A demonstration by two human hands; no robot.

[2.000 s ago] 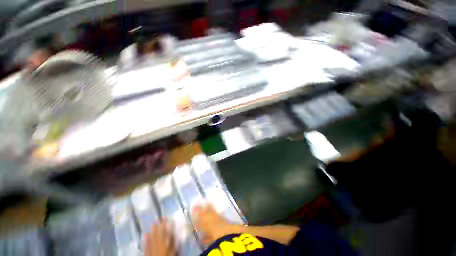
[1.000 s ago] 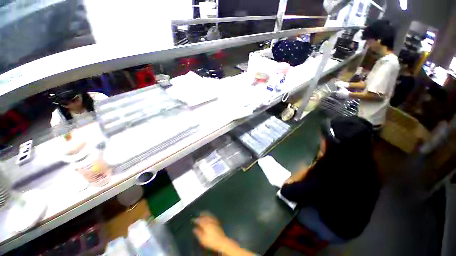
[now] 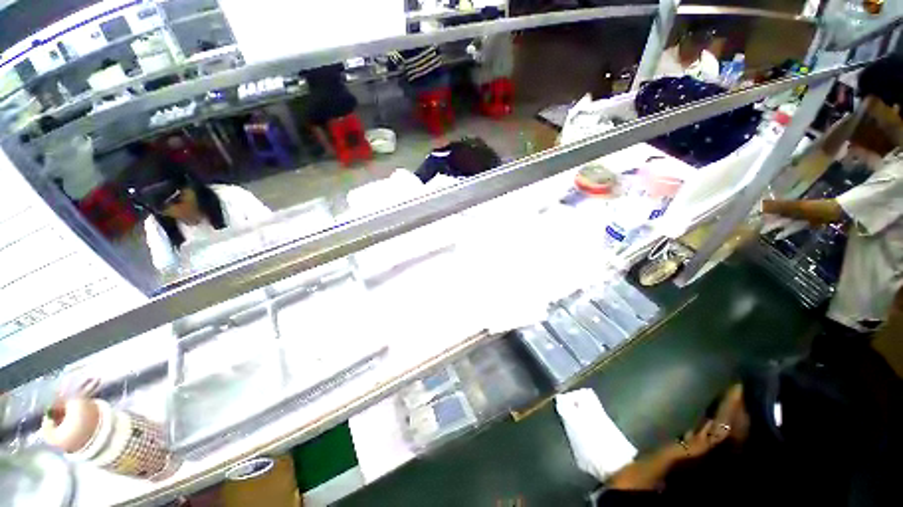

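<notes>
Neither of my hands shows clearly; a faint reddish smudge at the bottom edge is too small to identify. Nearest in front, a clear blister tray (image 3: 592, 329) holds a row of bagged flat products on the green bench (image 3: 515, 465). Left of it, a clear tray (image 3: 441, 408) holds a few bagged pieces, with dark pockets to its right. A white sheet or cloth (image 3: 594, 434) lies on the bench below them, close to a seated worker's hand.
A dark-clothed seated person (image 3: 822, 426) fills the lower right. A person in a pale shirt (image 3: 871, 238) stands beyond. The upper white shelf (image 3: 426, 317) holds large clear trays (image 3: 272, 352) and a patterned bottle or cup (image 3: 124, 444). A metal rail (image 3: 396, 223) crosses above it.
The view has turned and shifted. My hands, earlier over a tray of bagged products, then one over the green bench, are out of the picture. That tray has left the view too.
</notes>
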